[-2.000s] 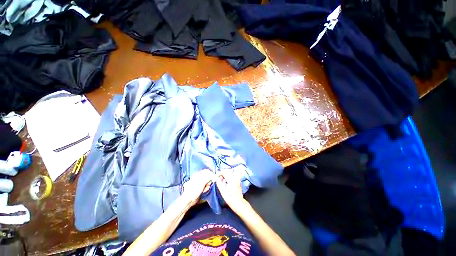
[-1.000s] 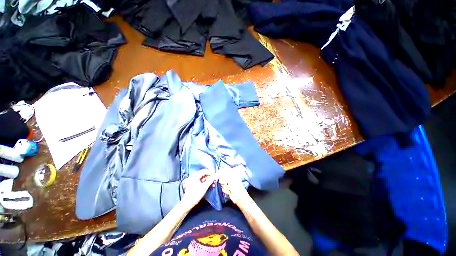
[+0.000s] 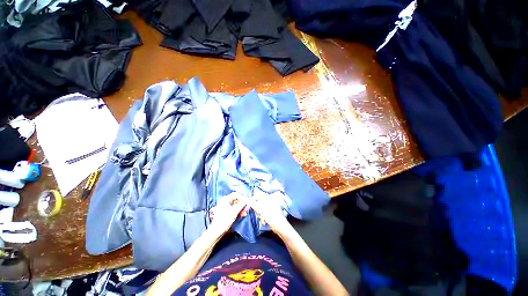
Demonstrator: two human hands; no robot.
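Note:
A grey-blue jacket body point(image 3: 173, 167) lies spread on the brown table in front of me, its near edge at the table's front edge. Its shiny light-blue lining point(image 3: 234, 165) shows between the front panels. A blue sleeve-like piece point(image 3: 286, 106) sticks out at its upper right. My left hand point(image 3: 227, 211) and my right hand point(image 3: 267, 209) are close together at the near edge of the lining, fingers pinching the cloth. The fingertips are blurred and bright. A pointed bit of blue cloth hangs below them.
A white paper sheet point(image 3: 75, 136), a tape roll point(image 3: 50, 203) and white thread cones point(image 3: 9, 199) are on the left. Black garment pieces point(image 3: 75, 52) lie at the far side. A navy bundle point(image 3: 446, 98) lies right, above a blue plastic basket point(image 3: 492, 214) holding dark pieces.
My hands stay at the lining's near edge, with small finger shifts. The table and its things shifted slightly right in view, then a little back. The jacket lies much as before.

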